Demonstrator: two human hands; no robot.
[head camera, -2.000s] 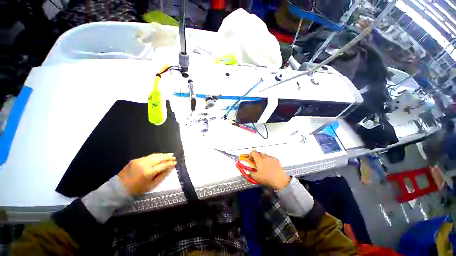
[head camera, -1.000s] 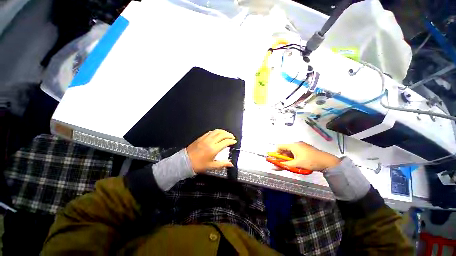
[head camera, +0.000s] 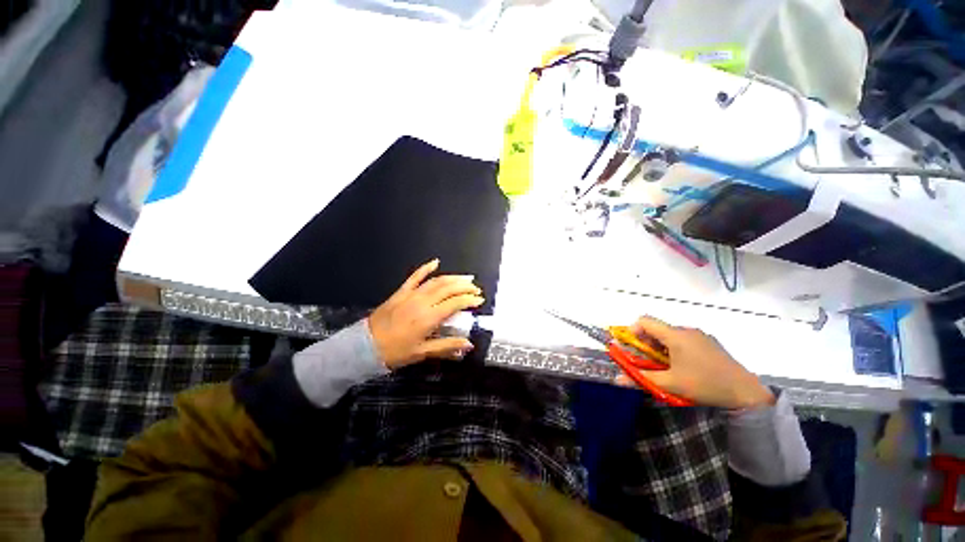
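Observation:
A black cut panel (head camera: 386, 222) lies flat on the white table, left of the presser foot area. My left hand (head camera: 423, 318) rests at the panel's lower right corner, fingers spread, thumb near a short dark strip (head camera: 480, 341) that hangs over the table's front edge. My right hand (head camera: 688, 362) holds scissors (head camera: 638, 360) by their orange and red loops, blades pointing left, apart from the fabric. The white sewing machine (head camera: 783, 180) stands behind, with a neon yellow-green tag (head camera: 516, 154) hanging at its left.
A ruler strip (head camera: 243, 313) runs along the table's front edge. Blue tape (head camera: 201, 127) is at the table's left. A small pink and dark tool (head camera: 677, 244) lies by the machine. Plaid fabric (head camera: 148, 376) lies below the table at left. A white bag (head camera: 772, 42) is behind the machine.
The scissors, near the strip at the panel's corner one second ago, are now farther right, away from it. My left hand has shifted slightly, its fingers more spread. The view has turned and shifted since two seconds ago.

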